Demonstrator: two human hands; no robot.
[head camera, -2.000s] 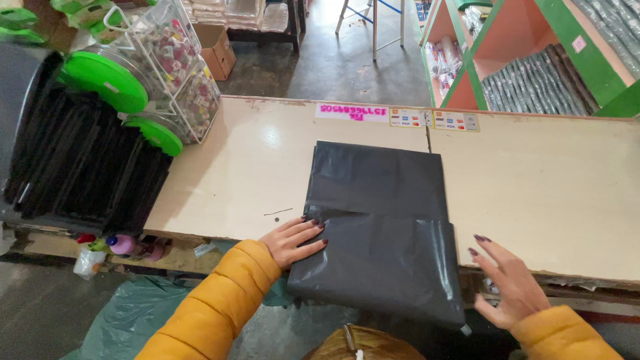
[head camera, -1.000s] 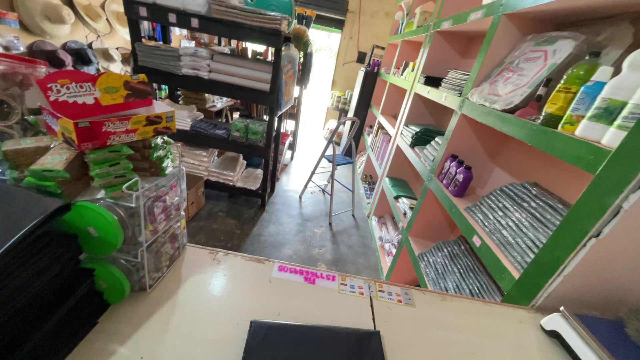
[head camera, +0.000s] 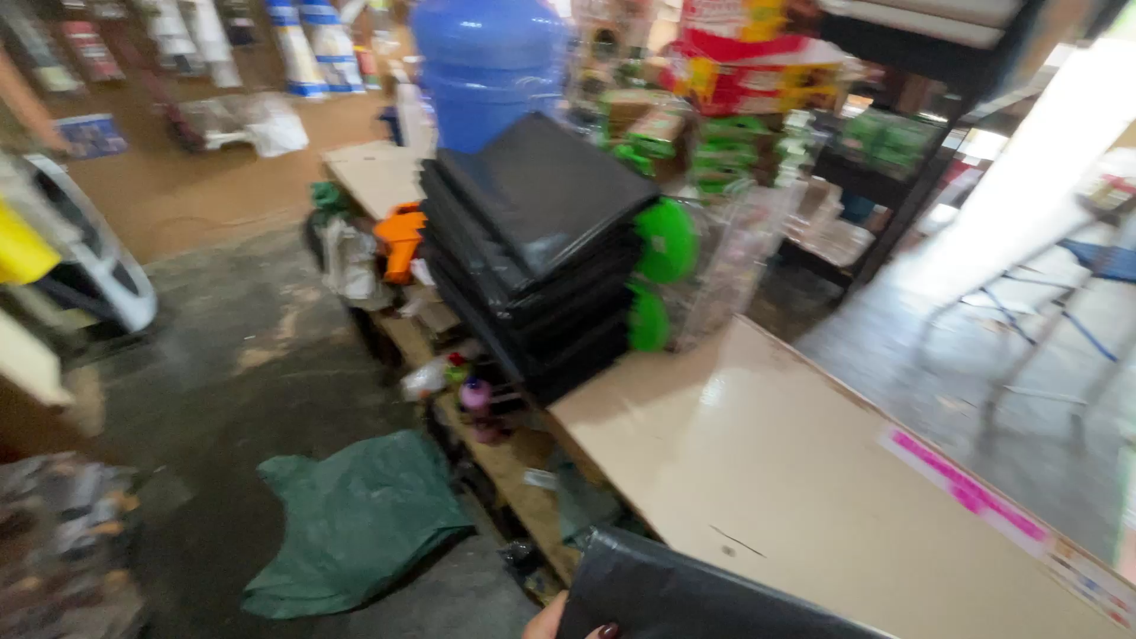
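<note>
At the bottom edge, fingers of my left hand (head camera: 564, 621) grip the left corner of a folded black plastic sheet or bag (head camera: 692, 590), one dark-painted nail showing on top of it. Most of that hand and of the folded plastic lies below the frame. My right hand is out of sight. Farther up, a tall stack of similar folded black plastic (head camera: 541, 204) rests on the far end of the cream counter (head camera: 754, 444), its top piece slightly askew.
Green-lidded containers (head camera: 666, 240) and red and yellow boxes (head camera: 754, 71) stand beside the stack, with a large blue jug (head camera: 488, 71) behind. A green plastic bag (head camera: 364, 524) lies on the floor left of the counter. A step stool (head camera: 1047, 311) stands beyond the counter, at the right.
The view has swung far to the left. The folded black plastic lay flat on the counter with both hands at it two seconds ago; now my left hand grips its corner.
</note>
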